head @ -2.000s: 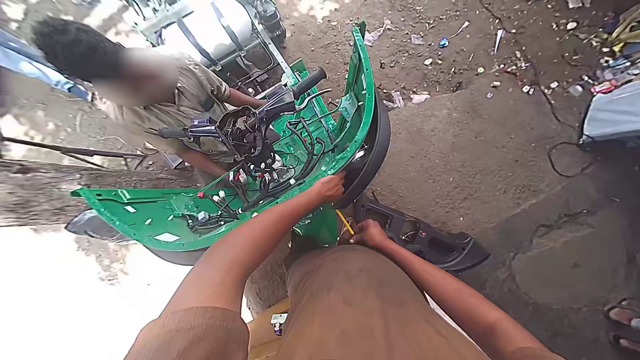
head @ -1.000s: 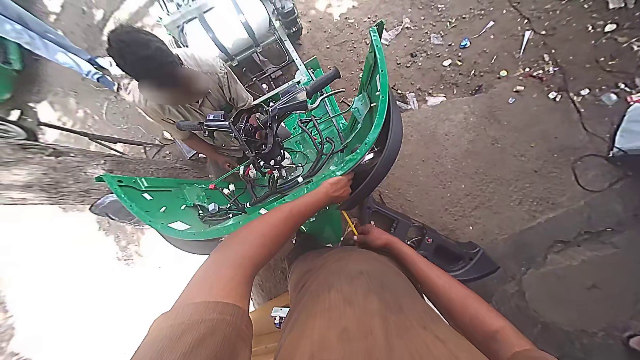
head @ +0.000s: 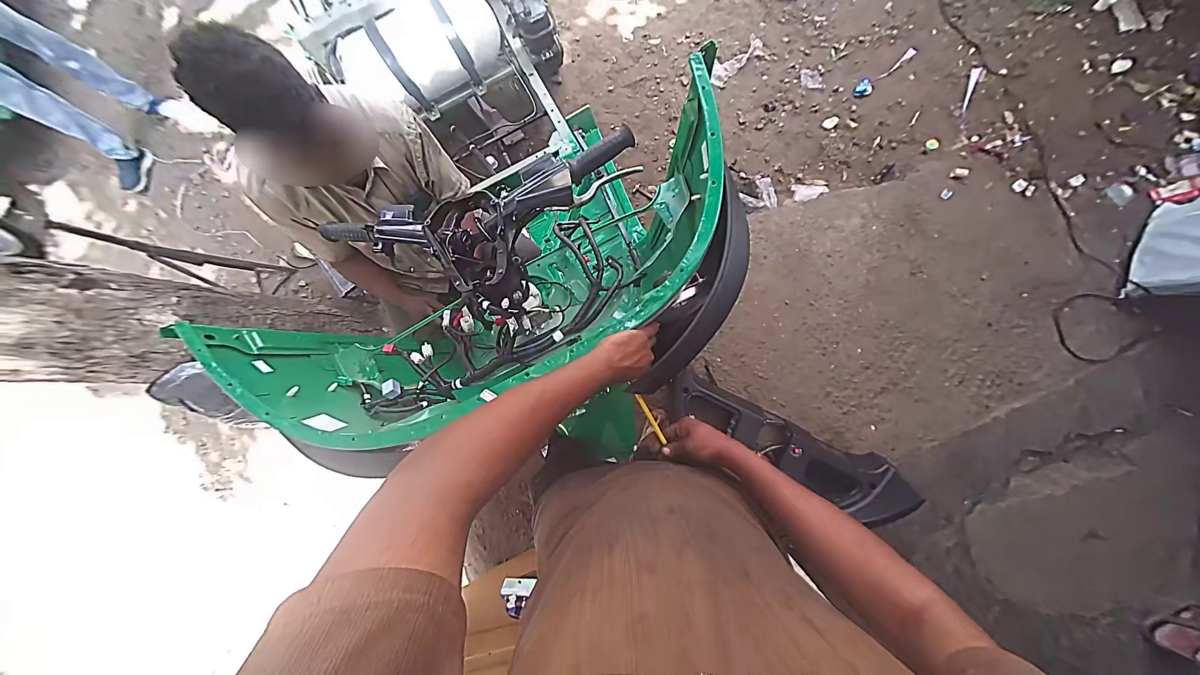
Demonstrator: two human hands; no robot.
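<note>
A green metal front body panel of a vehicle (head: 319,394) crosses the view, with a handlebar (head: 600,155) and a bundle of black wires with connectors (head: 506,319) inside it. My left hand (head: 626,354) lies at the panel's near edge, beside a black curved rim (head: 717,300); its fingertips are partly hidden, so its grip cannot be told. Low at my waist, my right hand (head: 696,441) is closed around the lower end of a thin yellow rod-like thing (head: 650,420), which slants up beside the green panel. Whether that is a tool handle cannot be told.
Across the panel a co-worker (head: 375,187) leans in with a hand near the wires. Behind is a silver cylindrical tank (head: 408,47) on a frame. A black plastic dashboard panel (head: 825,469) lies at the right of my waist. A tree trunk (head: 84,319) is at left; litter and a cable (head: 1050,169) lie at right.
The co-worker's head has lowered toward the panel since the oldest frame. My two hands keep about the same places at the panel and by the yellow thing.
</note>
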